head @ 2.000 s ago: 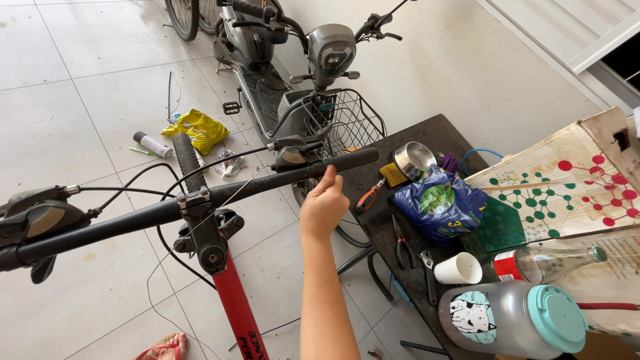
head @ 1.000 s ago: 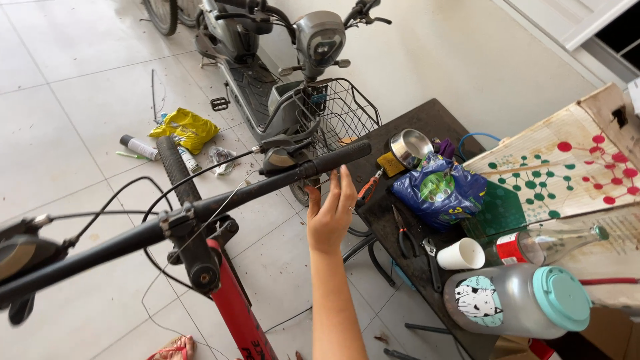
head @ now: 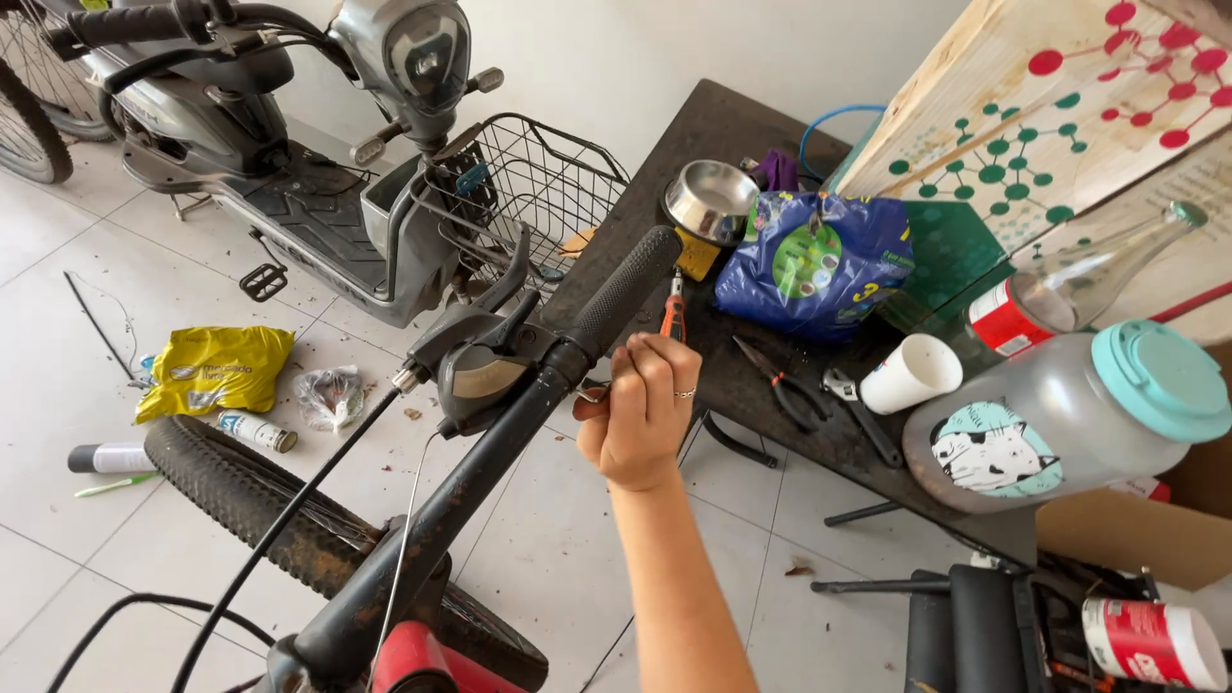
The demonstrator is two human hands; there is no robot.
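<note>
My right hand [head: 640,409] is beside the black handlebar [head: 438,491], just below its textured rubber grip [head: 630,289]. The fingers are curled, and a small dark metal part [head: 592,393] shows at the fingertips; its kind is unclear. Left of the hand, the brake and shift lever unit [head: 481,371] sits on the bar, with a black cable housing [head: 289,525] and a thin bare cable [head: 409,520] running down from it. The red bicycle frame [head: 419,659] and knobby front tire [head: 260,510] lie below. My left hand is out of view.
The dark table [head: 712,120] holds a screwdriver [head: 674,313], pliers [head: 784,385], an adjustable wrench [head: 861,419], a metal bowl [head: 712,197], a blue bag [head: 818,265], a paper cup [head: 910,373] and a large jug [head: 1049,423]. An electric scooter [head: 289,202] stands behind; a yellow bag [head: 217,371] is on the floor.
My right hand has gone from loosely extended fingers at the bar to curled fingers around a small part. The view has moved closer to the handlebar's grip end.
</note>
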